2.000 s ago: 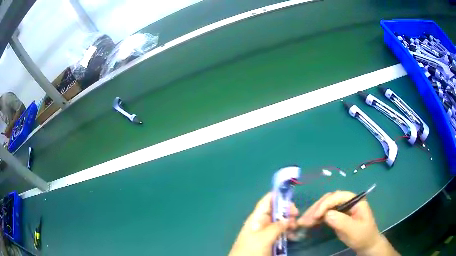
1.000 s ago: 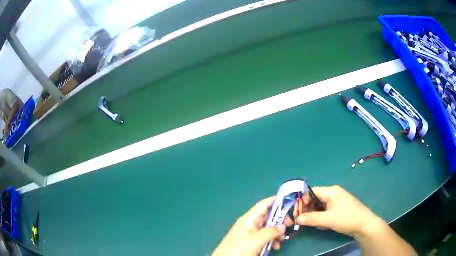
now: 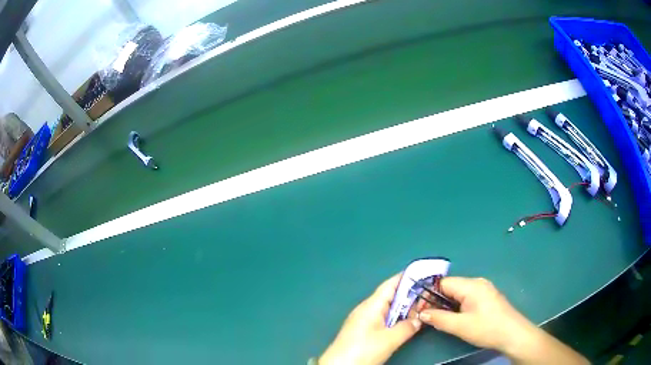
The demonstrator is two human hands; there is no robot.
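Observation:
A white curved handle housing (image 3: 405,291) is in my left hand (image 3: 372,324), its bent end up and its open hollow facing my right hand. My right hand (image 3: 475,308) is closed around dark tweezers (image 3: 437,294), whose tips reach into the hollow near the bent end. Red lead wires (image 3: 437,284) show between my right fingers and the housing. The wire ends are mostly hidden by my fingers. The housing's lower end is hidden by my left hand.
Three open housings (image 3: 541,173) lie side by side at right, wires trailing, beside a blue bin (image 3: 598,89) heaped with housings. A single housing (image 3: 140,151) is on the belt beyond the white strip (image 3: 321,162). Yellow-and-black pliers (image 3: 47,318) lie at far left, near another blue bin (image 3: 21,289).
The lead wires, earlier spread out right of the housing, are now gathered at its bent end. The tweezers have turned from pointing away to pointing into the hollow. The belt housing has moved left.

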